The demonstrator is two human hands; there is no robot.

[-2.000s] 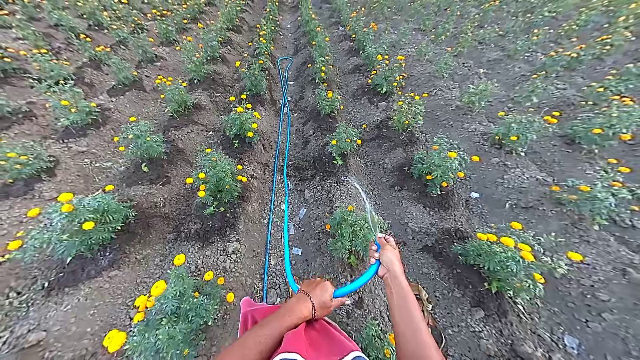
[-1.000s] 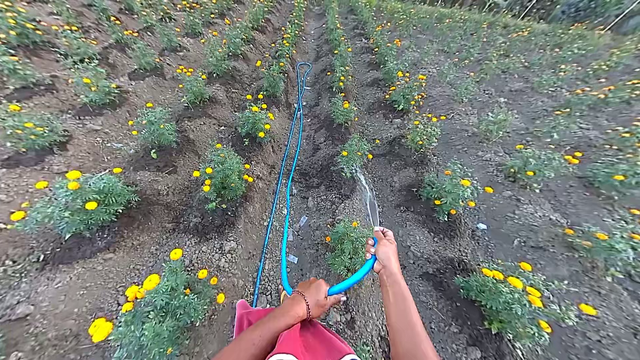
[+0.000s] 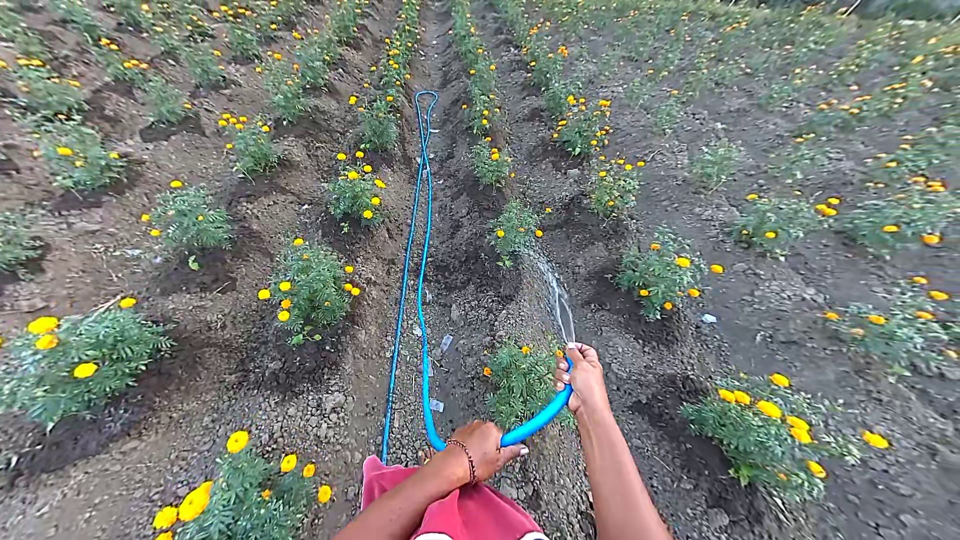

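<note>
A blue garden hose [image 3: 536, 424] bends across in front of me. My left hand [image 3: 480, 450], with a beaded bracelet at the wrist, is closed over it near my red garment. My right hand [image 3: 583, 375] grips the hose close to its mouth, the thumb at the opening. From there a stream of water [image 3: 556, 289] arcs forward and slightly left, toward the base of a marigold plant [image 3: 514, 231]. Another marigold plant [image 3: 521, 382] stands just left of my right hand, behind the bend of the hose.
The hose's long loop [image 3: 425, 161] lies in the furrow ahead. Marigold rows run on both sides, with plants near me at lower left [image 3: 244, 499] and lower right [image 3: 761, 431]. Small pale scraps [image 3: 445, 343] lie on the soil beside the hose.
The water stream, at first short and near my right hand, now reaches farther forward to the plant ahead. Both hands keep their hold on the hose.
</note>
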